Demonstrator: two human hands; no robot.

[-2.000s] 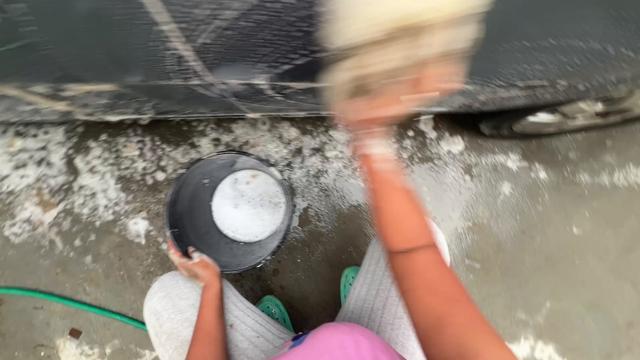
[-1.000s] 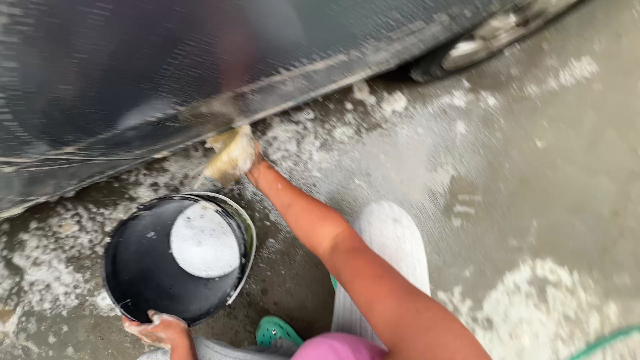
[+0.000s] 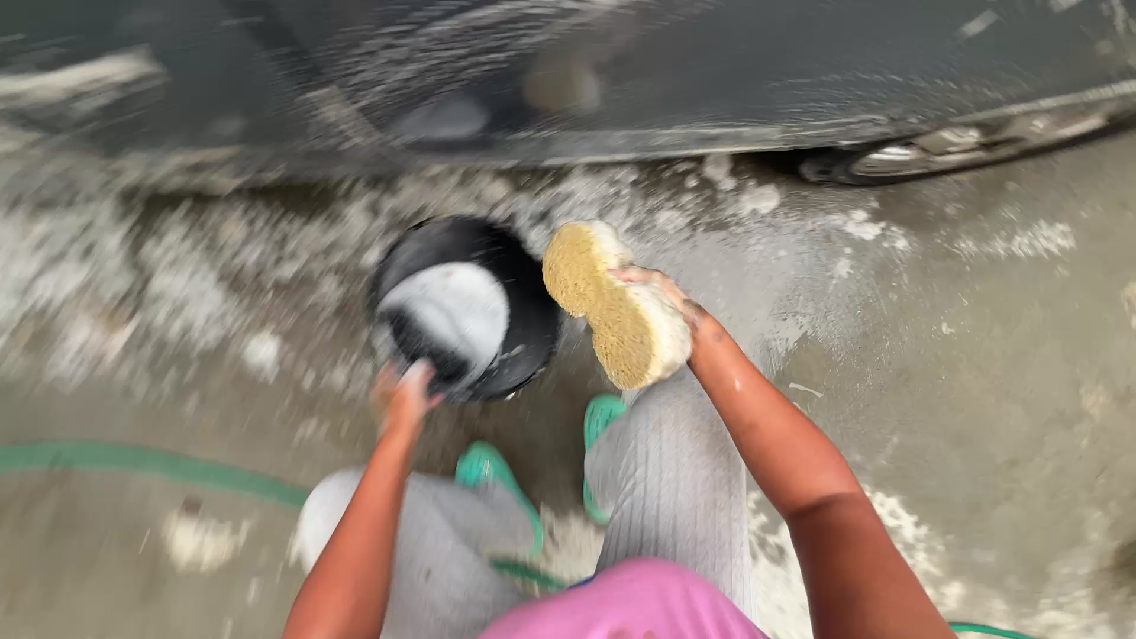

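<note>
My right hand (image 3: 652, 288) grips a yellow sponge (image 3: 612, 302) with suds along its side, held just right of a black bucket (image 3: 528, 328). White foamy water (image 3: 457, 306) shows inside the bucket. At the bucket's near left rim is my left hand (image 3: 408, 390), blurred, its fingers on the rim. The dark side of a car (image 3: 710, 80), streaked with suds, runs across the top of the view.
A car wheel (image 3: 941, 151) is at the upper right. A green hose (image 3: 151, 461) lies on the wet, foam-spotted concrete (image 3: 976, 355) at the left. My feet in green clogs (image 3: 493, 479) stand near the bucket.
My right hand has brought the sponge from the car's lower edge back beside the bucket. My left hand stays at the bucket's rim. The view has turned.
</note>
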